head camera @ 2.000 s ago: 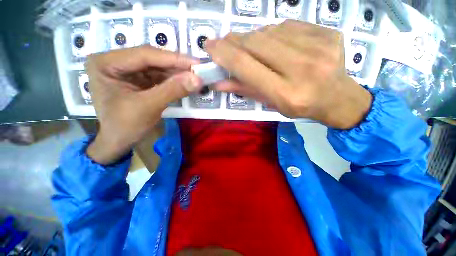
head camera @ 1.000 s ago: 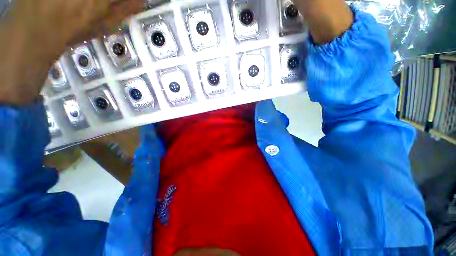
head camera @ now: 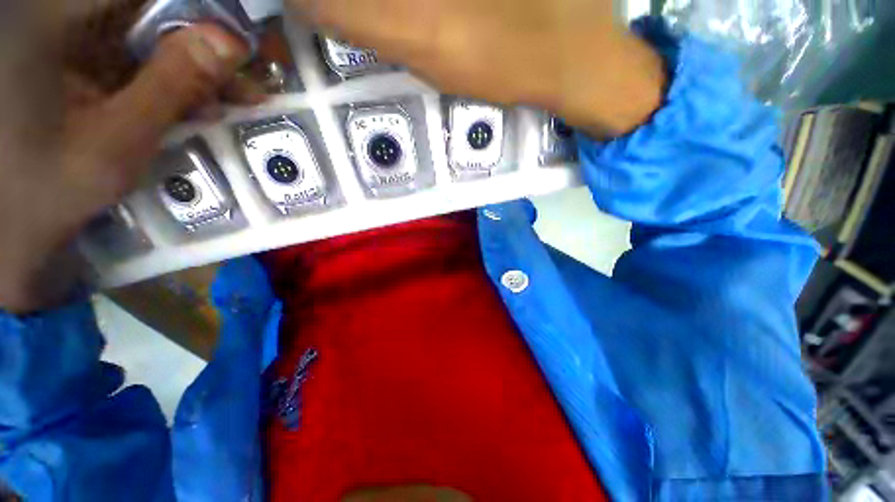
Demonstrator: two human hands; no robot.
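A white tray (head camera: 363, 227) of square pockets lies tilted across the upper view. Smartwatch bodies sit in its pockets, backs up with dark round sensor windows, such as one watch body (head camera: 385, 150). My left hand (head camera: 128, 127) is large and blurred at the upper left. Its thumb presses on a silver-grey watch body (head camera: 191, 18) at the top edge, partly cut off. My right hand (head camera: 530, 59) reaches leftward over the tray's upper pockets. It is blurred and cut by the top edge; its fingertips and anything in them cannot be made out.
A crinkled clear plastic bag (head camera: 746, 44) lies at the upper right on the green bench top (head camera: 854, 74). A rack with pale upright edges (head camera: 834, 186) stands at the right. Below are my blue sleeves and red top. A brown surface shows beneath the tray at the left.
The hands, earlier together over the tray around a small pale piece, then parted. My left hand now has a watch body under its thumb. My right hand has come into fuller view. The tray appears larger and tilted.
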